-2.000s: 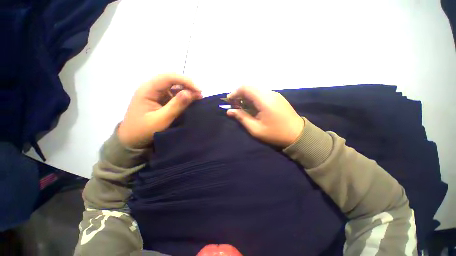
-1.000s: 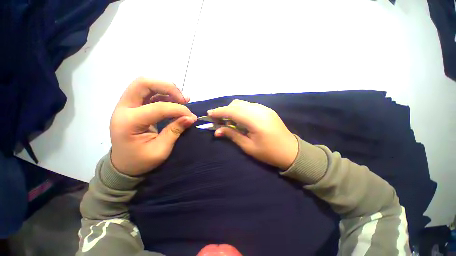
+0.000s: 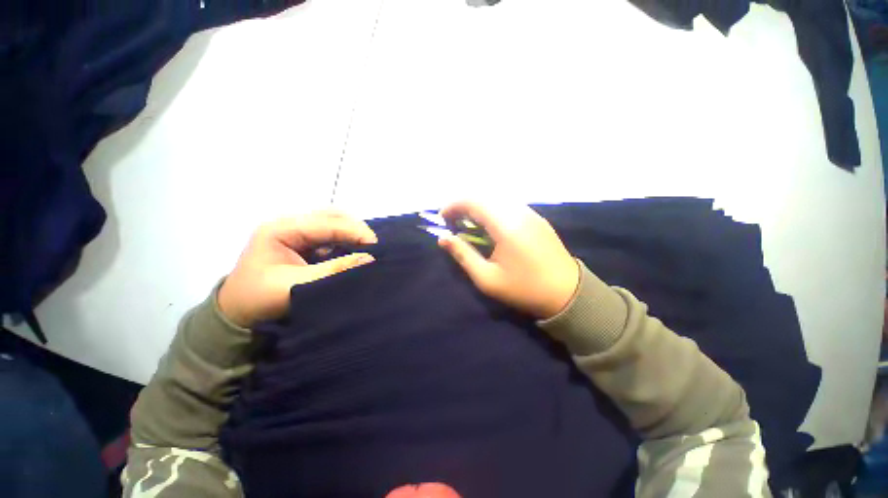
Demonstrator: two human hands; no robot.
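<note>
A stack of dark navy garments (image 3: 438, 360) with stepped edges at the right covers the table in front of me. My left hand (image 3: 297, 261) is at its upper left edge, thumb and index finger apart, with nothing visible between the tips; the other fingers are curled and partly hidden. My right hand (image 3: 511, 253) holds small thread snips (image 3: 471, 233) near the top edge. Their short silvery blades point left over the cloth and look apart. The rest of the snips is mostly hidden in my palm.
The white table (image 3: 545, 107) has a curved right edge and a thin dashed line running away from me. Dark navy garments (image 3: 78, 126) are heaped at the left. Another dark garment (image 3: 823, 78) lies at the far right.
My left finger and thumb have parted and moved slightly left and down from the snips. My right hand has moved right, away from the left fingertips. The view has shifted, showing more of the far table.
</note>
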